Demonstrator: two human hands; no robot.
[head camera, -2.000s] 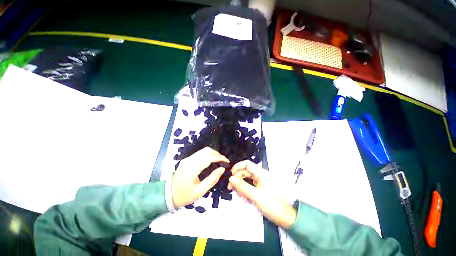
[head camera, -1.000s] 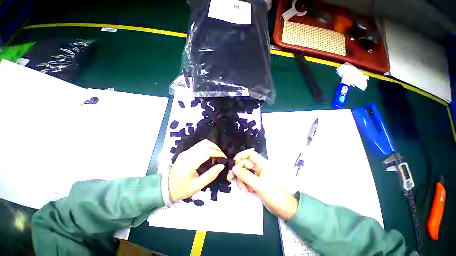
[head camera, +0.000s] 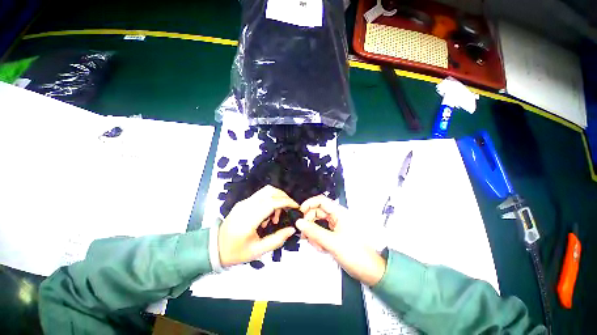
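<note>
A loose pile of small black parts (head camera: 281, 167) lies on white paper in front of me. My left hand (head camera: 252, 226) and my right hand (head camera: 334, 235) meet over the near part of the pile. A small black part (head camera: 293, 216) shows between my left thumb and fingers, and my right fingertips touch it. The fingers hide its outline. A clear bag full of black parts (head camera: 294, 65) with a white label stands behind the pile.
White sheets lie left (head camera: 98, 183) and right (head camera: 419, 216), with a few black pieces (head camera: 112, 133) and a pen (head camera: 404, 167). A calliper (head camera: 525, 222), blue item (head camera: 484, 163), orange-handled tool (head camera: 569, 269) and blue bottle (head camera: 443, 121) lie right. A red-brown tray (head camera: 429, 73) is behind.
The view has shifted, so the bag and tray sit higher than two seconds ago. My hands stay together over the pile, with small finger movements around the part.
</note>
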